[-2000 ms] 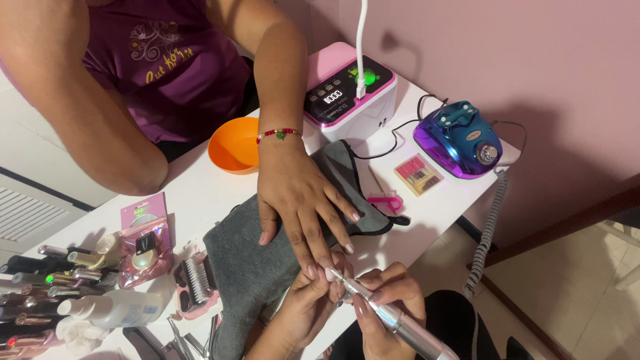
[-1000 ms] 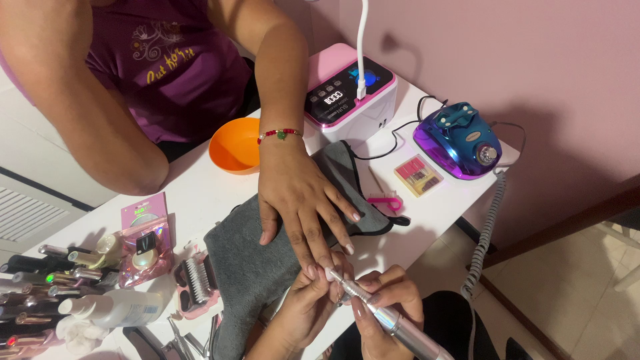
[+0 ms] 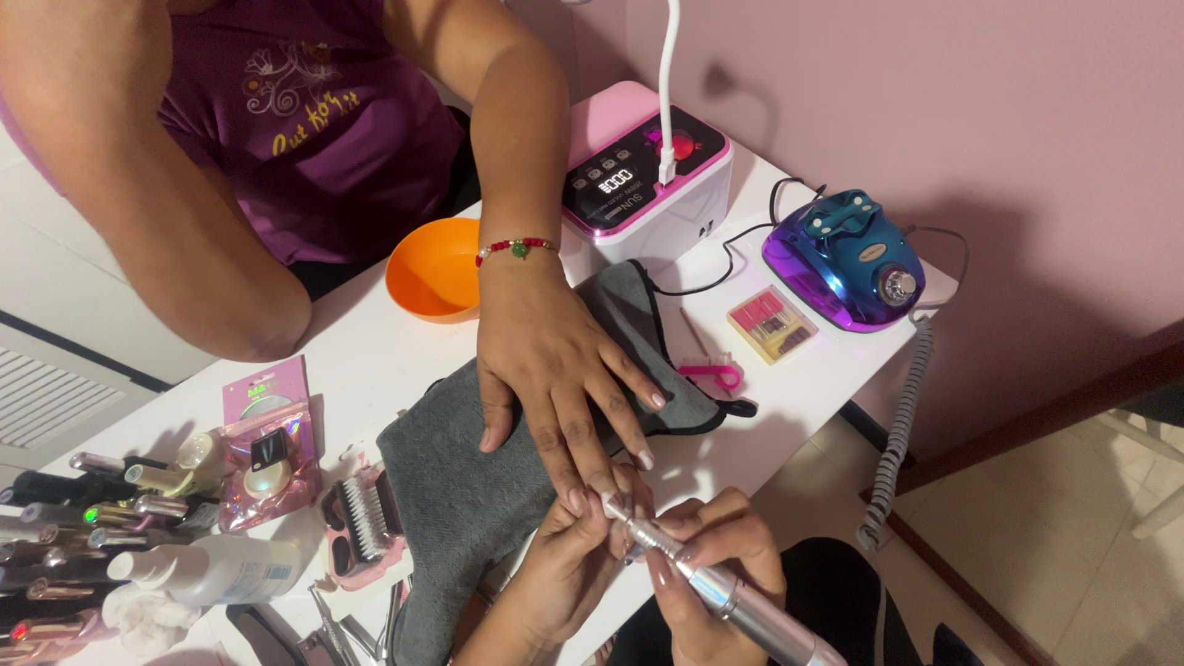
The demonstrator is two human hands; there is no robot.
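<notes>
My left hand (image 3: 569,564) grips a fingertip of another person's hand (image 3: 546,361), which lies palm down over a grey towel (image 3: 462,462). In my right hand (image 3: 726,555) is an electric nail drill handpiece (image 3: 717,587), its bit touching or very close to that fingertip. The person wears a red beaded bracelet (image 3: 518,246). A coiled cord (image 3: 899,425) hangs from the blue and purple nail drill unit (image 3: 844,259) at the right of the table.
An orange bowl (image 3: 435,277), a nail lamp (image 3: 647,176), a box of drill bits (image 3: 771,324) and a pink brush (image 3: 712,372) lie around the towel. At left stand several nail polish bottles (image 3: 102,518), a white plastic bottle (image 3: 231,566), a pink packet (image 3: 268,462) and metal tools (image 3: 338,624).
The lit spot on the nail lamp has gone from green to blue to red. Both my hands and the other person's hand stay in nearly the same place.
</notes>
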